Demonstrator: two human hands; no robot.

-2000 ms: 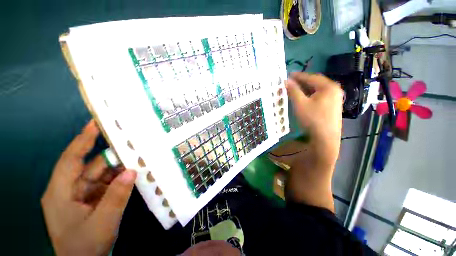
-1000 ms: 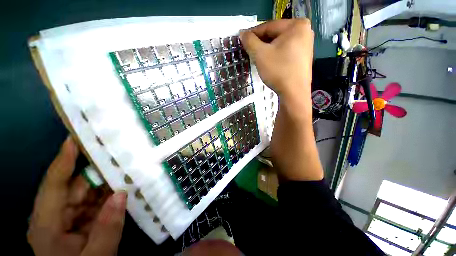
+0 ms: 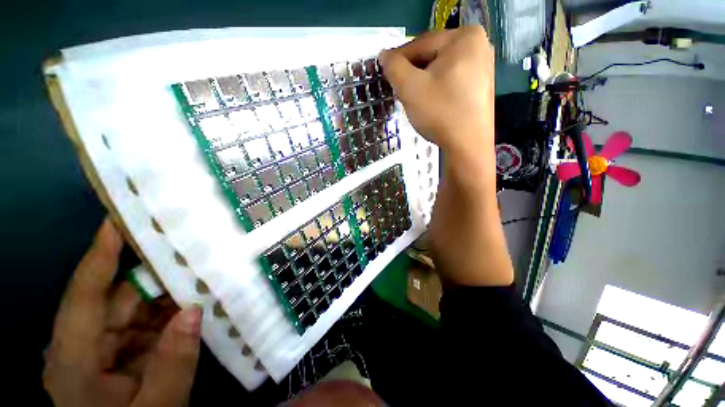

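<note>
My left hand [image 3: 123, 334] holds the near left edge of the white tray [image 3: 119, 103], thumb on top and the other fingers at or under the edge. A green and white band or small piece shows at its fingers. The tray is tilted. Two green-edged PCB panels lie on it: the larger upper one [image 3: 262, 143] with shiny modules, the lower one [image 3: 334, 242] with darker modules. My right hand [image 3: 445, 87] has its fingers bent together at the upper panel's far right corner. Its fingertips are partly hidden, so whether they pinch the panel cannot be told.
A dark green bench top [image 3: 238, 12] lies beyond the tray. At the far right are a reel [image 3: 447, 14], translucent plastic [image 3: 521, 28], a black unit with a round label [image 3: 507, 159] and a pink fan [image 3: 598, 165]. A brown box [image 3: 424, 290] stands below my right forearm.
My right hand has moved from beyond the tray's right side to the upper panel's far corner. The tray has shifted slightly left in view. Little differs from one second ago.
</note>
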